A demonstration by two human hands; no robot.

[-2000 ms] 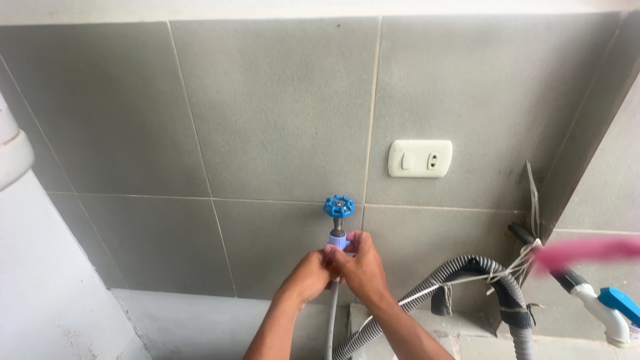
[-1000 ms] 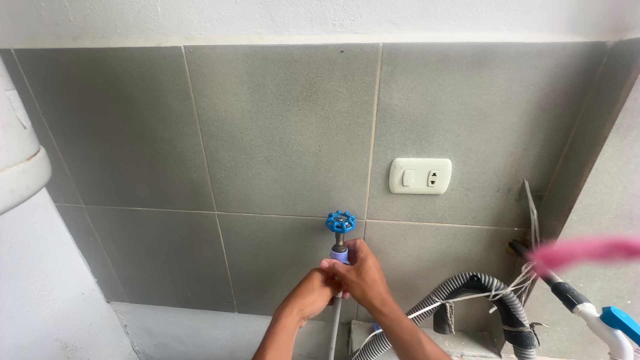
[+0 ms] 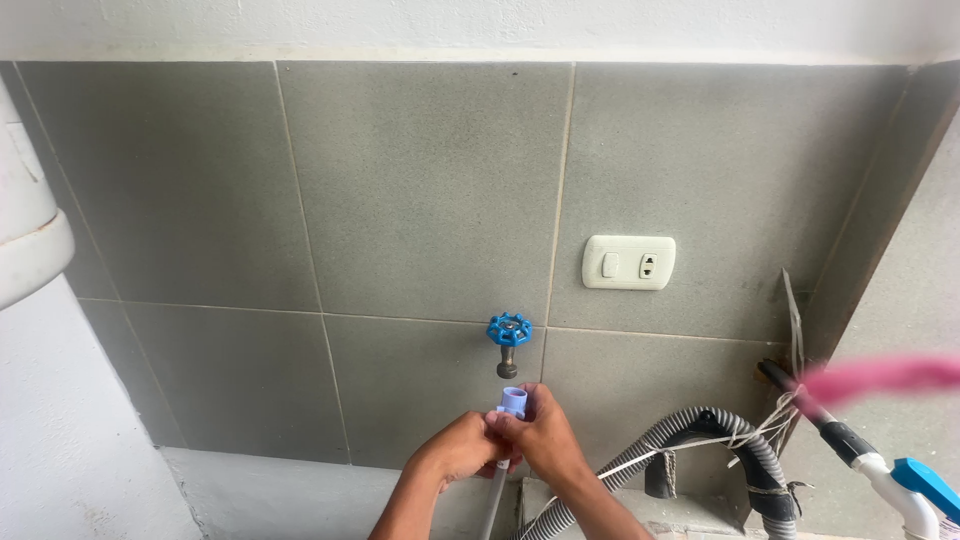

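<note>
A tap with a blue handwheel [image 3: 509, 329] projects from the tiled wall, its dark metal outlet pointing down. Just below that outlet, apart from it, is a lilac plastic hose connector [image 3: 513, 401], its round end facing up. My right hand [image 3: 547, 431] grips the connector from the right, thumb across its front. My left hand [image 3: 465, 450] is closed around the lower part, where a grey hose [image 3: 494, 499] hangs down between my wrists. The fingers hide the joint between connector and hose.
A white switch and socket plate [image 3: 628, 262] is on the wall at right. Below it curves a grey corrugated drain hose [image 3: 705, 427] tied with string. White pipe with a blue lever valve [image 3: 926, 487] stands lower right. A blurred pink thing [image 3: 885, 382] crosses the right edge.
The lilac connector, up against the tap outlet in both earlier frames, is now off it and lower, still in my hands. The view has tilted upward.
</note>
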